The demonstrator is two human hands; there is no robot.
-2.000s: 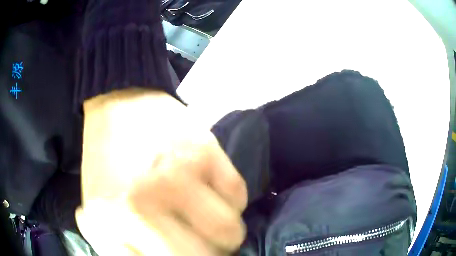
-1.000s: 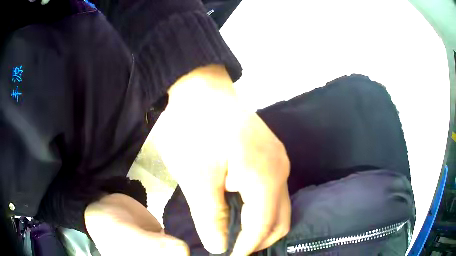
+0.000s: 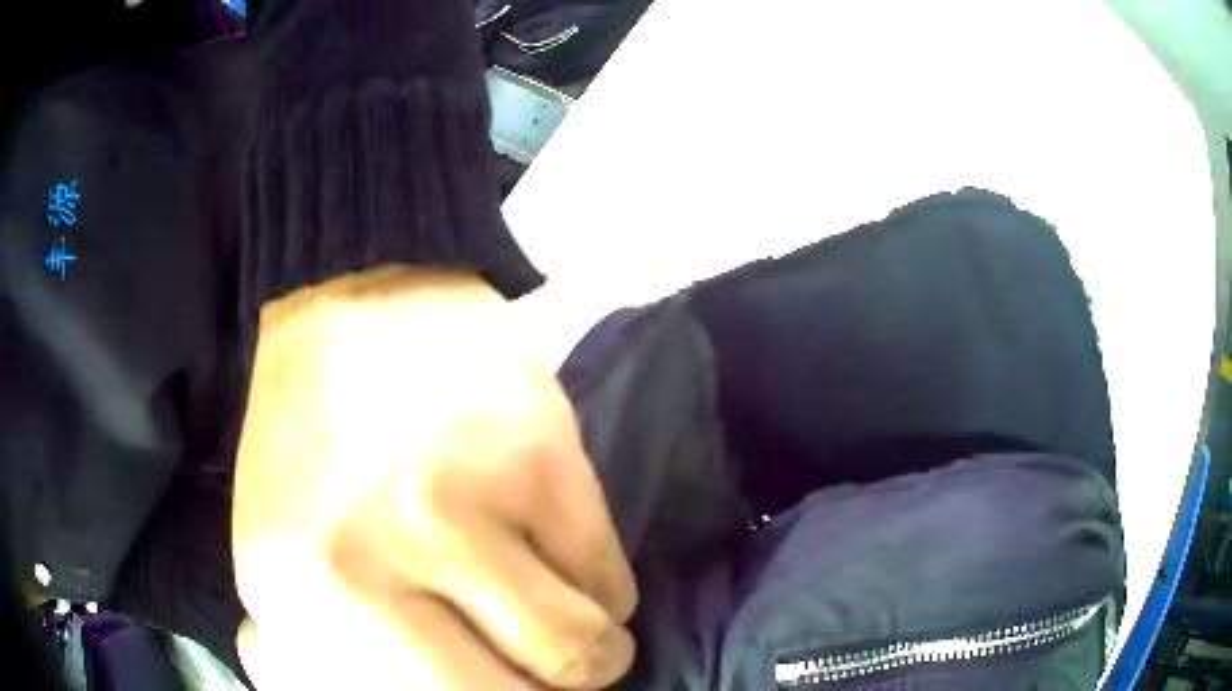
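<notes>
A dark bag point(image 3: 905, 351) lies loosely folded, with a fuzzy raw edge around its far panel. Its puffy section nearer the bottom of the picture carries a silver metal zipper point(image 3: 946, 645). My left hand point(image 3: 432, 500) comes down from the top, large and overexposed, its fingers curled against the bag's near side. Its fingertips and anything in them are hidden. My right hand point(image 3: 264, 661) seems to show only as a bright sliver at the bottom left, cut off by the picture's edge and covered by my left hand.
The bag lies on a white tabletop point(image 3: 797, 122) with a curved, blue-trimmed edge point(image 3: 1173, 567). At the top are a grey metal plate point(image 3: 527, 115) and more dark pieces with silver lines point(image 3: 547, 30). My dark jacket point(image 3: 95, 338) fills the left side.
Since one second ago, my left hand has moved left, off the part of the bag it was pinching. My right hand, clearly visible then, is now mostly hidden. The bag has shifted slightly.
</notes>
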